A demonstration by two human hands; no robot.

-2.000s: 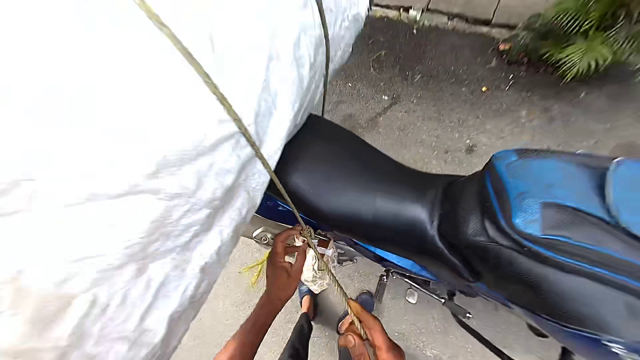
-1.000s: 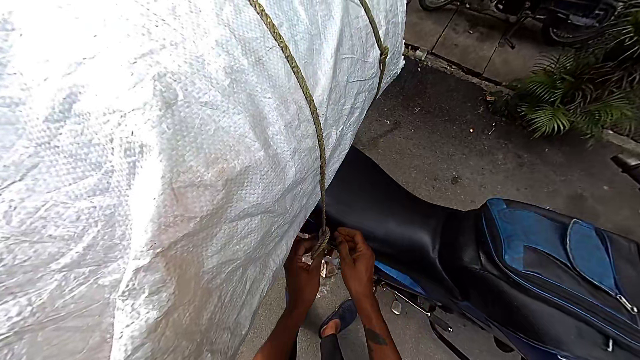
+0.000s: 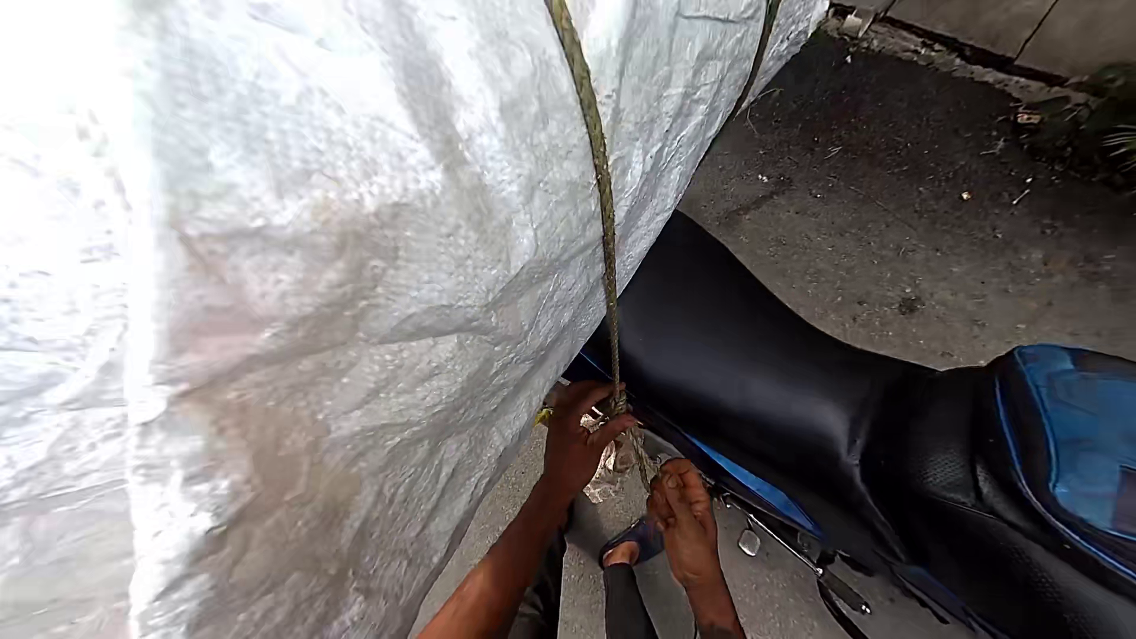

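Observation:
A braided rope (image 3: 606, 213) runs down over a large white woven plastic sack (image 3: 355, 293) to a knot beside the black motorcycle seat (image 3: 737, 337). My left hand (image 3: 577, 435) has its thumb and fingers around the rope at the knot. Lower and to the right, my right hand (image 3: 683, 510) grips the rope's lower length. Some crumpled, clear plastic-like material (image 3: 606, 479) hangs just below the knot, partly hidden by my left hand. A bit of yellow strap or cord (image 3: 543, 415) shows at the sack's edge.
A blue and black bag or cover (image 3: 1078, 435) lies over the motorcycle's front part at the right. A foot lever (image 3: 839, 590) sticks out low on its side. My shoe (image 3: 635, 540) stands on the pavement below. Another rope (image 3: 761, 53) crosses the sack's far edge.
My right hand has moved down and away from the knot, where both hands were together one second ago. The view has shifted closer over the sack.

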